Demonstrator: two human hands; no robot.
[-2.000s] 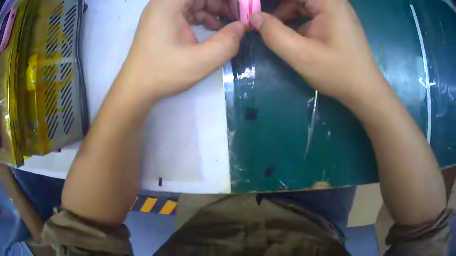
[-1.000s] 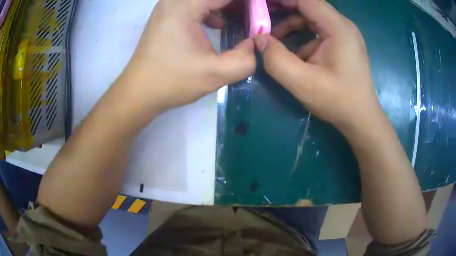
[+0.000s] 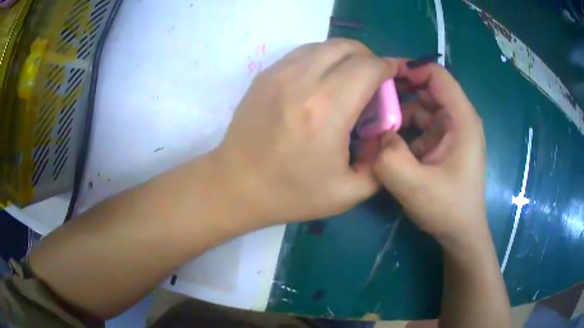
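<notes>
A small pink device unit [image 3: 387, 110] is held between both hands above the green bench mat, tilted, with part of a dark face showing. My left hand [image 3: 307, 128] wraps around it from the left, its back towards the camera, hiding much of the unit. My right hand [image 3: 435, 141] holds it from the right, thumb at its lower edge. A small dark sliver [image 3: 423, 61] shows at my right hand's upper fingers. The contact of the left fingertips with the unit is partly hidden.
At the left stands a vented metal box [image 3: 61, 96] covered in yellow film, with a black cord [image 3: 89, 122] beside it. A white sheet [image 3: 173, 83] lies left of the green mat [image 3: 346, 269]. The mat has white strips and a worn edge at the upper right.
Both hands and the pink unit are now lower and further right in view. The left hand has turned over the unit. The dark sliver now shows at the right fingers. The camera view has shifted.
</notes>
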